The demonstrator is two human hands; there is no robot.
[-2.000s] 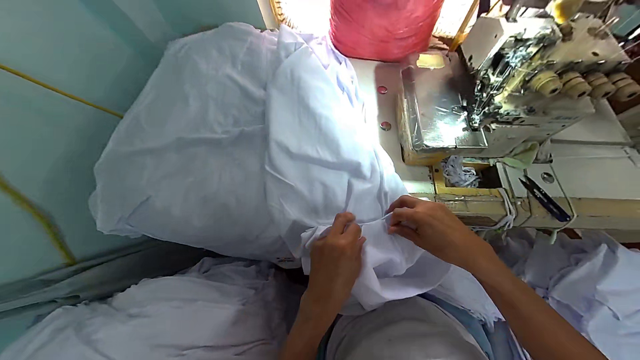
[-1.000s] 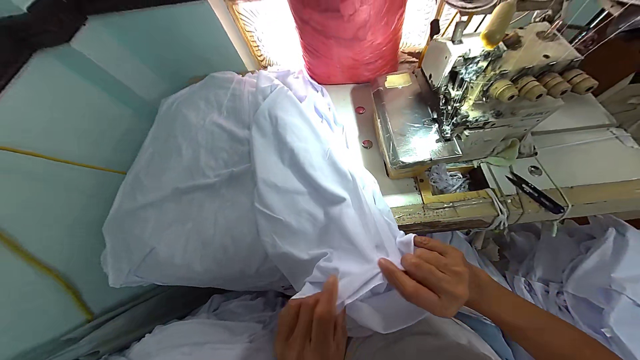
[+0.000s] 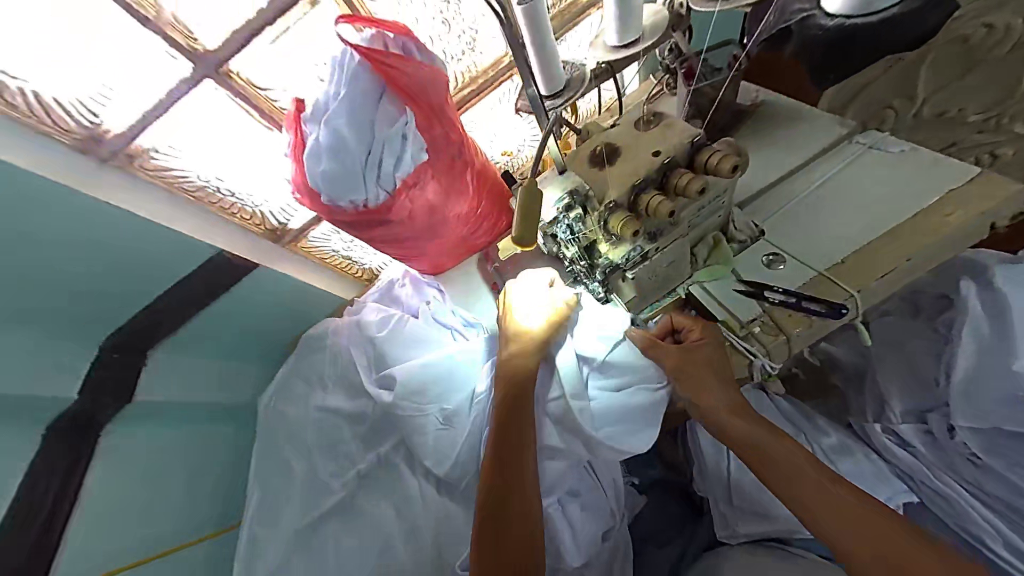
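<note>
White fabric (image 3: 432, 408) hangs over the table edge and runs up to the front of an overlock sewing machine (image 3: 640, 200). My left hand (image 3: 534, 312), brightly lit, grips the fabric just left of the machine's needle area. My right hand (image 3: 684, 348) pinches the fabric's edge between thumb and fingers at the machine's near right corner. Between the two hands the cloth lies against the machine front. The presser foot and needles cannot be made out clearly.
A red plastic bag (image 3: 432, 192) full of white cloth stands by the window behind. Black thread snips (image 3: 792, 300) lie on the table right of the machine. Thread cones (image 3: 540, 48) stand above. More white fabric (image 3: 952, 352) is heaped at the right.
Both hands have moved from the near edge of the cloth up to the machine, bringing the fabric edge along. The view has swung strongly.
</note>
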